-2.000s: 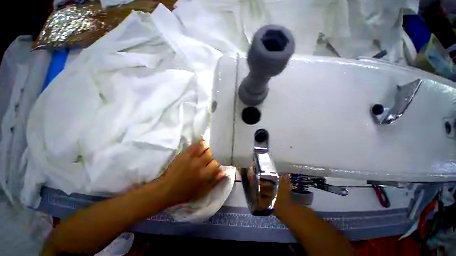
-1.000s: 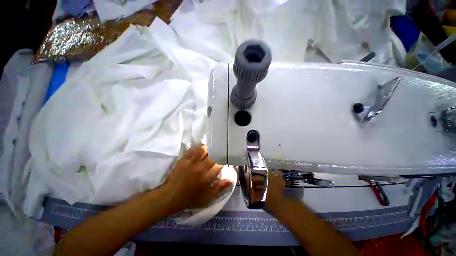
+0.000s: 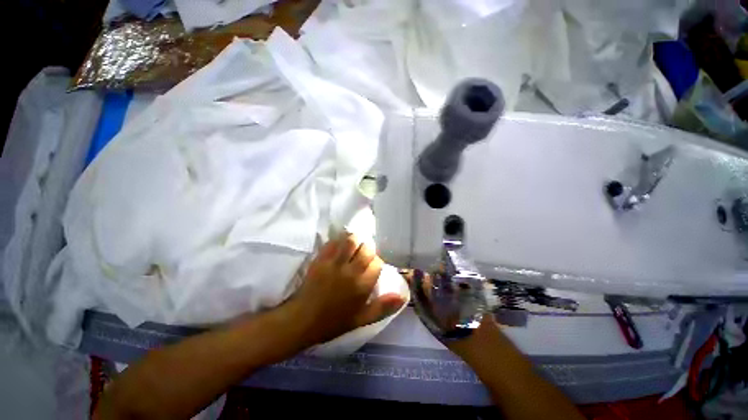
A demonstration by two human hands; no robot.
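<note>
A large bunched white fabric piece (image 3: 205, 205) lies left of the sewing machine head (image 3: 558, 205), with a folded edge curving under my fingers. My left hand (image 3: 340, 283) presses on this fabric at the left end of the head, fingers bent. My right hand (image 3: 476, 316) is mostly hidden behind the shiny take-up lever guard (image 3: 451, 295); only the wrist and a little of the hand show, so its fingers and hold cannot be told. The needle area is hidden under the head.
Red and black snips (image 3: 625, 321) lie right of the needle area. A white garment heap (image 3: 492, 49) is behind the head. A brown plastic-wrapped package (image 3: 139, 53) is at the back left, near blue tape (image 3: 109, 127). The grey ruler edge (image 3: 410, 369) runs along the front.
The camera view has shifted and blurs slightly. The fabric's upper right part now laps nearer the head's left end. My left hand stays on the fabric and my right hand stays behind the guard.
</note>
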